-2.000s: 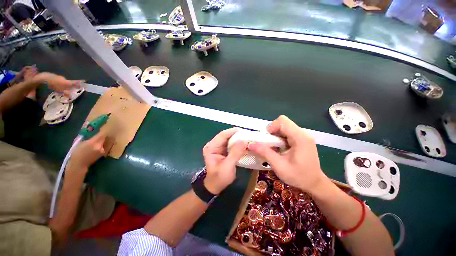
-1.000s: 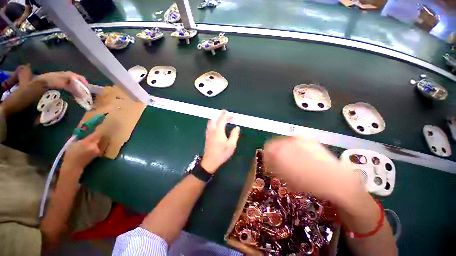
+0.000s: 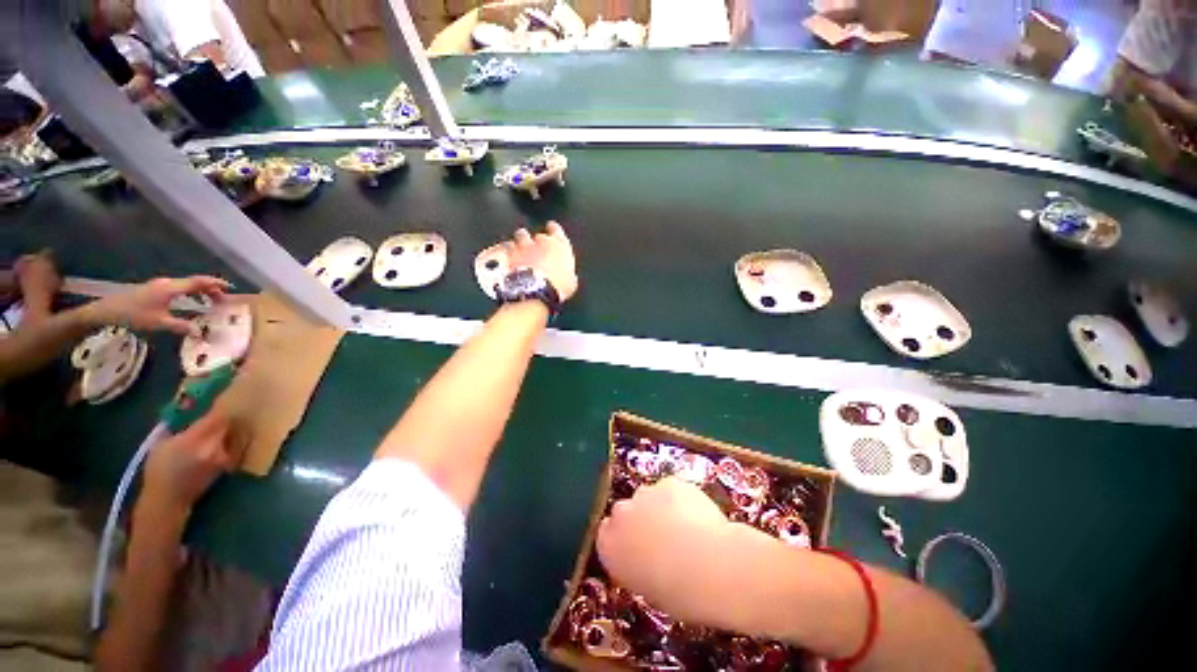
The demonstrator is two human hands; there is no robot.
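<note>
My left hand [image 3: 545, 261] reaches over the conveyor belt, at the right edge of a white cover [image 3: 494, 269], partly covering it. Whether the fingers grip it cannot be told. My right hand [image 3: 667, 532] is down in the open cardboard box [image 3: 830, 509] of shiny copper-coloured trim pieces [image 3: 744, 484]. Its fingertips are hidden, so any hold is unclear. Another white cover [image 3: 897, 444] lies right of the box, grille and round holes facing up.
Several white covers [image 3: 915, 319] lie on the belt beyond the pale rail [image 3: 630, 348]. Wired subassemblies [image 3: 536, 172] stand farther back. At left, a slanting post [image 3: 197, 177], cardboard mat [image 3: 292, 381] and neighbour's hand with a green tool [image 3: 197, 398]. A loop [image 3: 998, 578] lies right.
My left hand has moved from above the bench to a cover on the belt. My right hand has moved down and left into the box. The view shows more of the far side.
</note>
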